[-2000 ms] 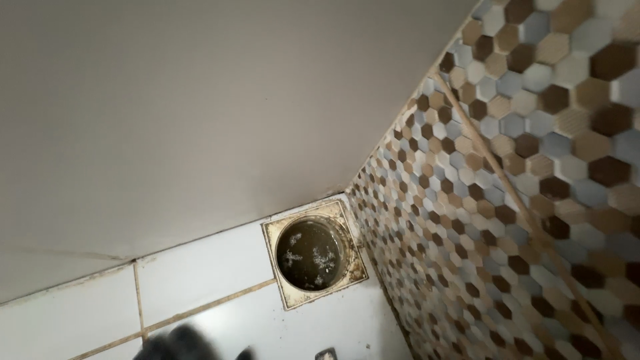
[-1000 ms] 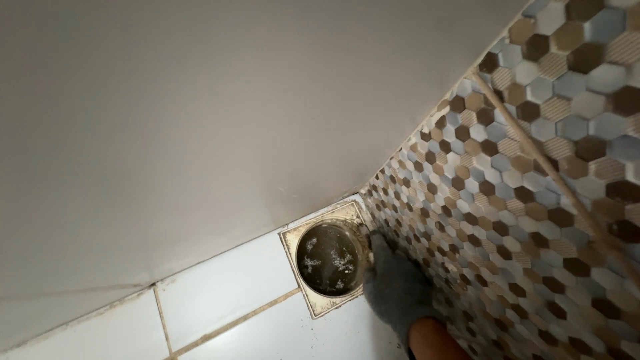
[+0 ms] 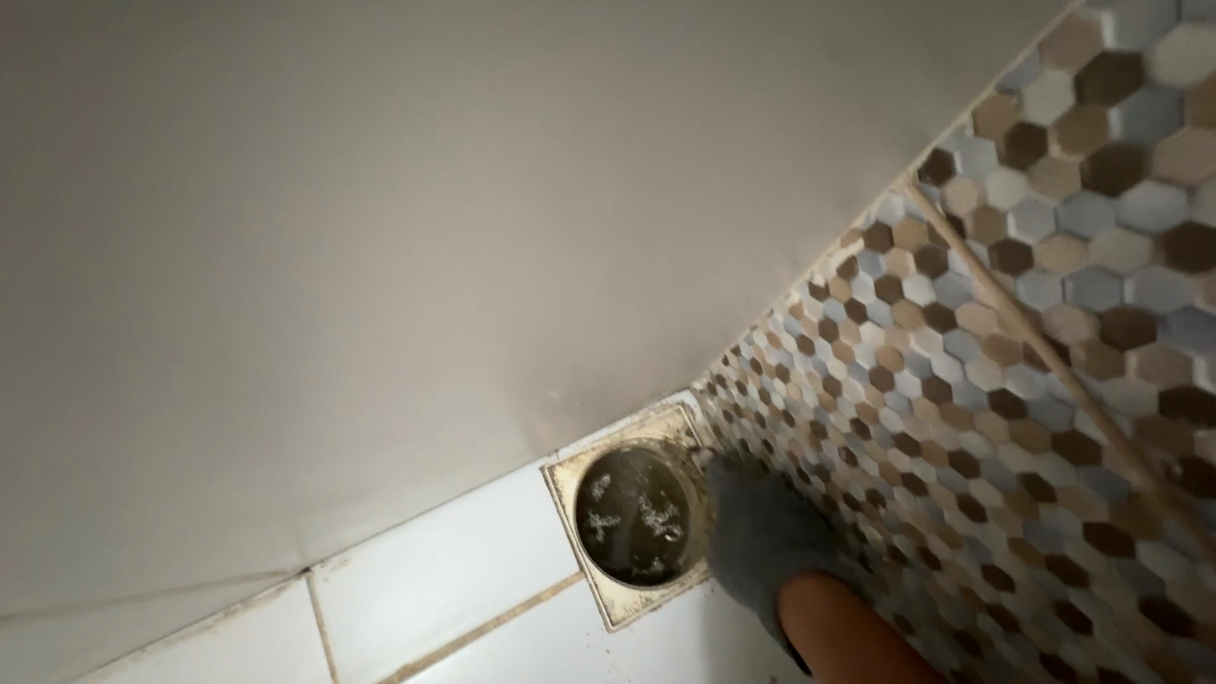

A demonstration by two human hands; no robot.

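Observation:
A square metal floor drain frame [image 3: 594, 589], stained and dirty, is set in the white floor tiles at the corner. Its round opening holds dark murky water [image 3: 632, 518] with pale bits floating on it. My right hand [image 3: 760, 532], in a dark grey glove, is at the right side of the frame, against or very near its edge. The fingers are blurred and partly hidden, so whether they hold something cannot be told. My left hand is out of view.
A plain grey wall [image 3: 380, 237] rises behind the drain. On the right stands a wall of hexagonal mosaic tiles [image 3: 997, 380] in brown, beige, white and grey, close beside my right hand. White floor tiles [image 3: 446, 570] with brownish grout lie left of the drain.
Two seconds ago a blurred dark shape was at the bottom edge, left of the drain. By one second ago my right hand was at the drain's right side, where it remains.

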